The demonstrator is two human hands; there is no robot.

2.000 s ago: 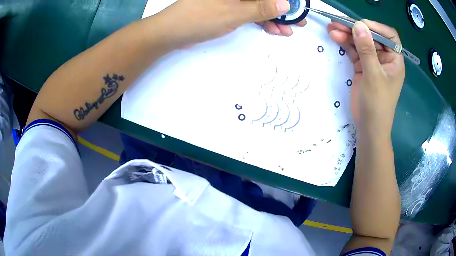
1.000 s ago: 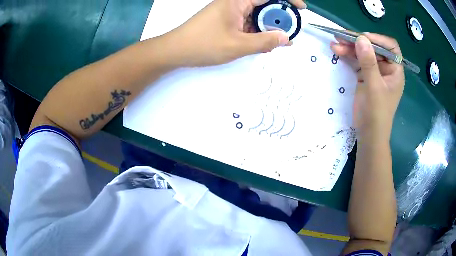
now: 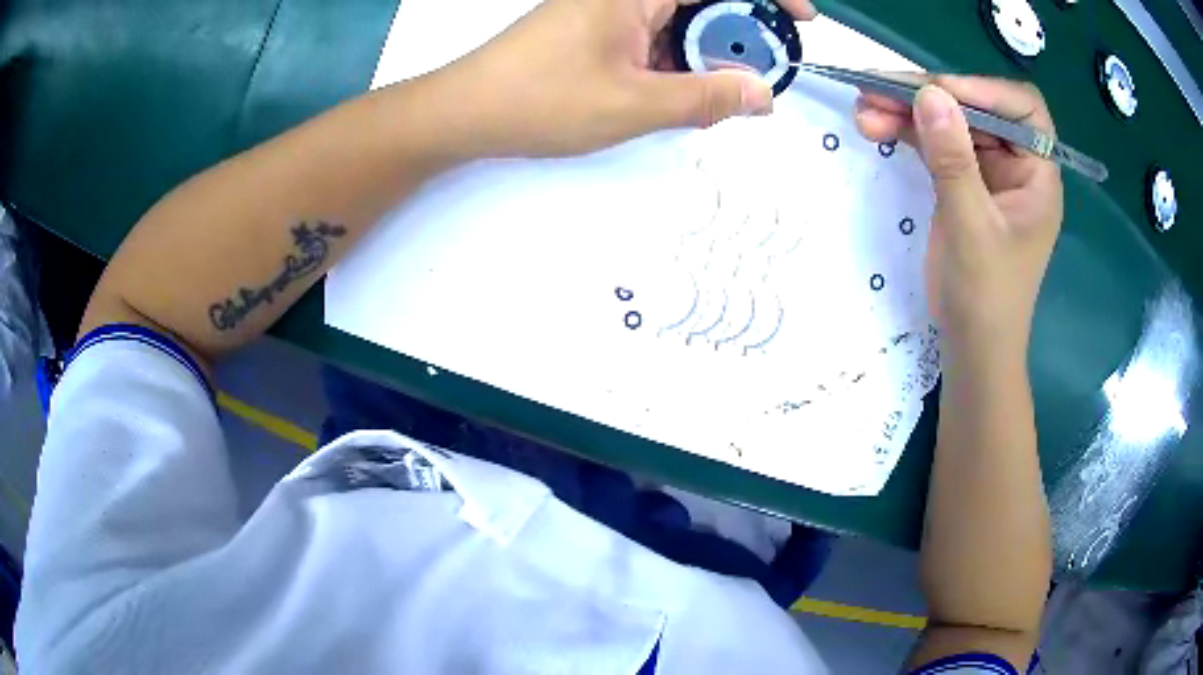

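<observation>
My left hand (image 3: 633,79) holds a round disc assembly (image 3: 736,50) at the top of the view. The disc has a black rim, a silver-grey face and a small dark centre hole. My right hand (image 3: 983,158) grips silver tweezers (image 3: 910,90). Their tip meets the right side of the disc's rim; whether it holds a part is too small to tell. Both hands are above a white paper sheet (image 3: 488,264). Thin curved wire pieces (image 3: 723,314) lie in rows on the paper. Small black rings (image 3: 633,321) lie singly or in pairs around them.
The paper lies on a dark green table (image 3: 172,92). Several waiting discs (image 3: 1119,85) stand beyond it at the upper right. A shiny, crinkled clear plastic patch (image 3: 1135,409) is at the right table edge. Dark smudges mark the paper's lower right.
Since the first frame the disc has come down and left, more fully into view. Since the second, the tweezer tip has moved from just off the rim to the rim.
</observation>
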